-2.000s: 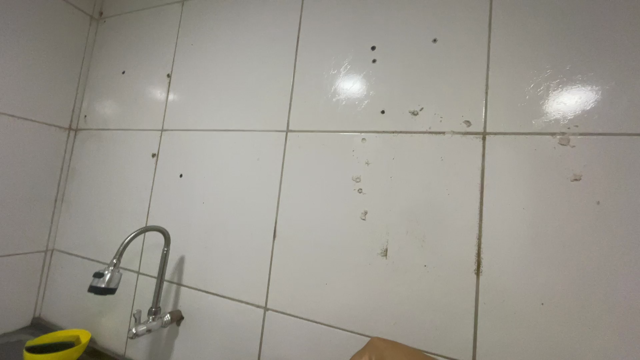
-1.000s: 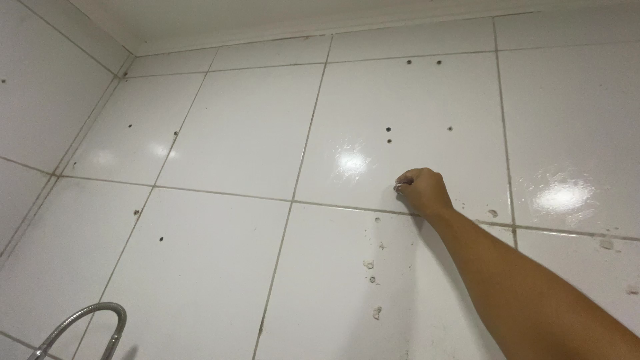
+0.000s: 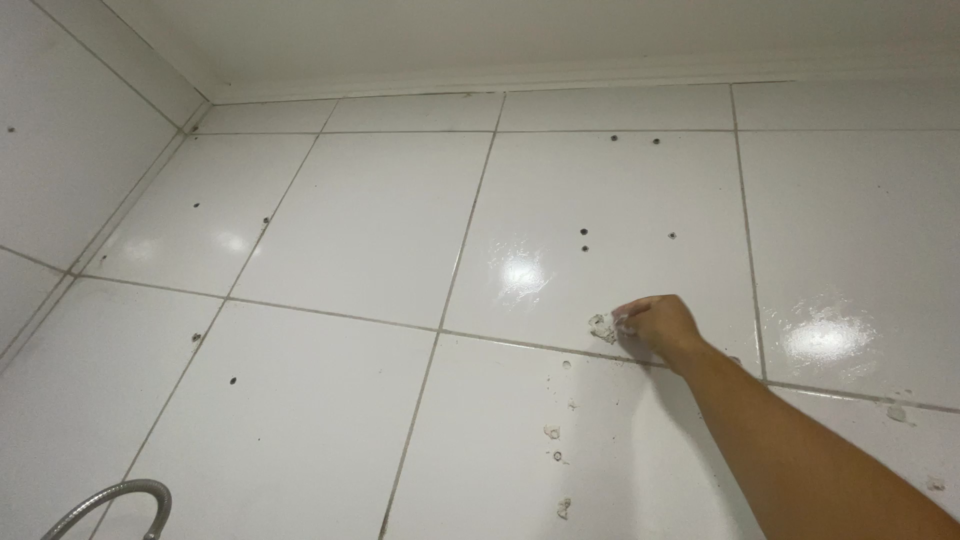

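Observation:
My right hand (image 3: 654, 324) reaches in from the lower right and touches the white wall tile (image 3: 637, 180), just above a grout line. Its fingers are pinched around a small bit of white paste (image 3: 619, 319). Beside the fingertips, a rough smear of whitish filler (image 3: 601, 328) is on the tile, partly hidden by the hand. Two dark drill holes (image 3: 584, 240) lie above it, one over the other, with a further hole (image 3: 672, 235) to their right. My left hand is out of view.
Filled spots (image 3: 552, 433) run down the tile below. A curved metal faucet spout (image 3: 120, 487) rises at the lower left. More holes (image 3: 233, 380) dot the tiles on the left. The ceiling edge (image 3: 525, 75) crosses the top.
My right arm, not on the wall two seconds ago, came up to the tile. A whitish smear now shows beside the fingertips. The view has tilted upward.

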